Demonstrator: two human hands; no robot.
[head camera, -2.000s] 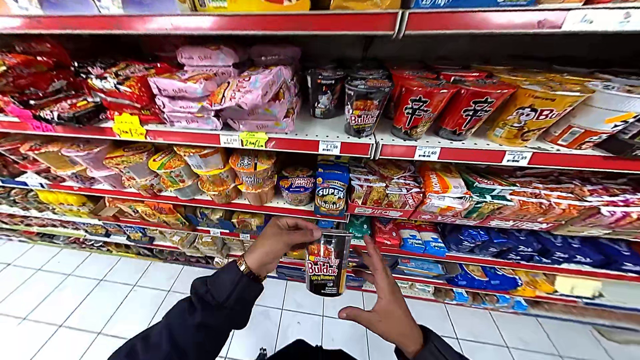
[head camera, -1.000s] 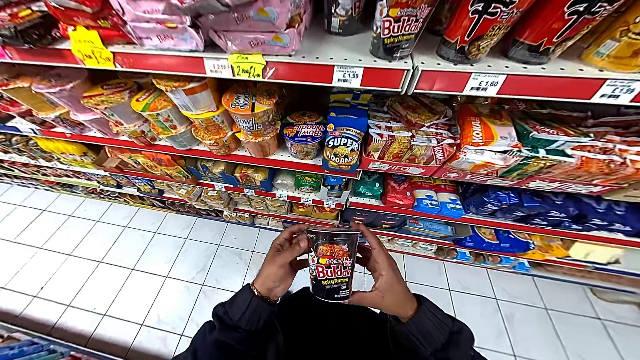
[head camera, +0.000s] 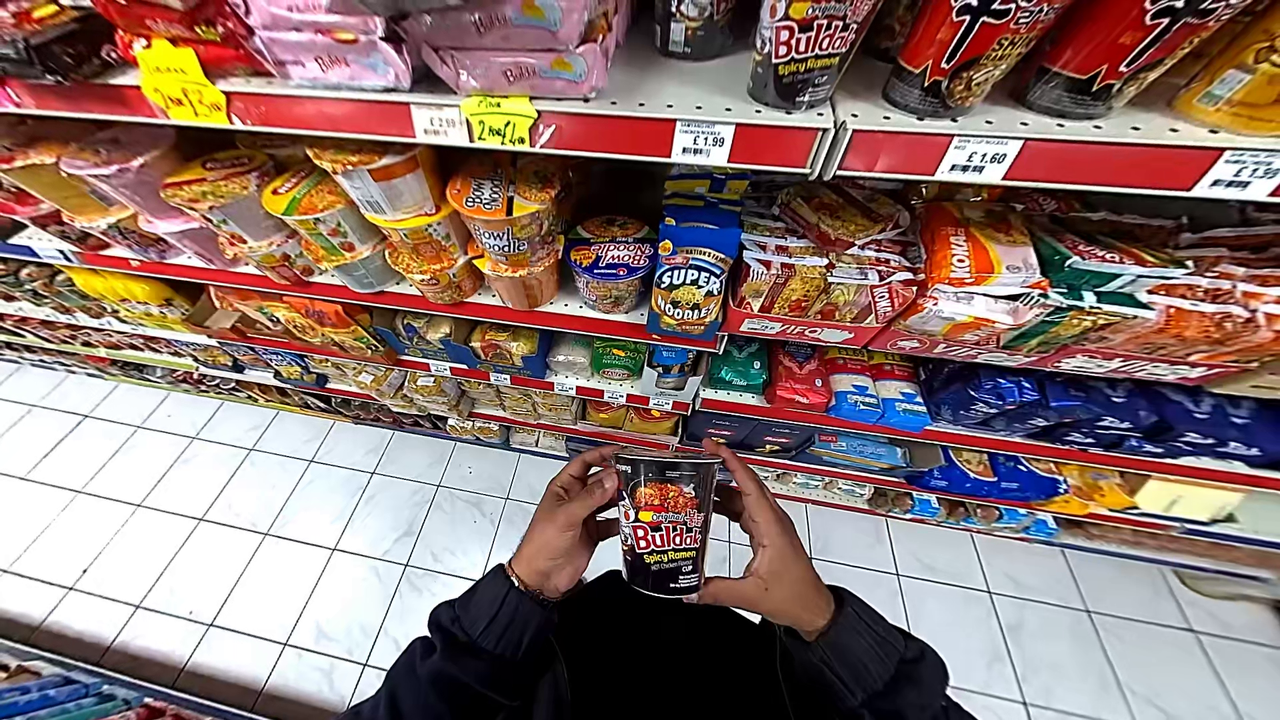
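A black Buldak spicy ramen cup (head camera: 665, 525) is held upright between both hands at the lower middle of the head view, its printed front facing me. My left hand (head camera: 568, 520) grips the cup's left side, with the thumb near the rim. On the right side, my right hand (head camera: 775, 550) has its fingers by the rim and its thumb at the base. Dark sleeves cover both wrists. A matching Buldak cup (head camera: 805, 50) stands on the top shelf, to the left of red and black noodle cups (head camera: 955, 55).
Shelves with red price rails (head camera: 760, 146) run across the view. They hold bowl noodles (head camera: 512, 225), a blue Super Noodles packet (head camera: 692, 280), Koka noodle packs (head camera: 975, 245) and pink packets (head camera: 520, 50). White floor tiles (head camera: 260, 500) lie below; another shelf edge shows at bottom left.
My right hand, apart from the cup two seconds ago, has closed onto its side. The cup has come nearer my body. The view has tilted down.
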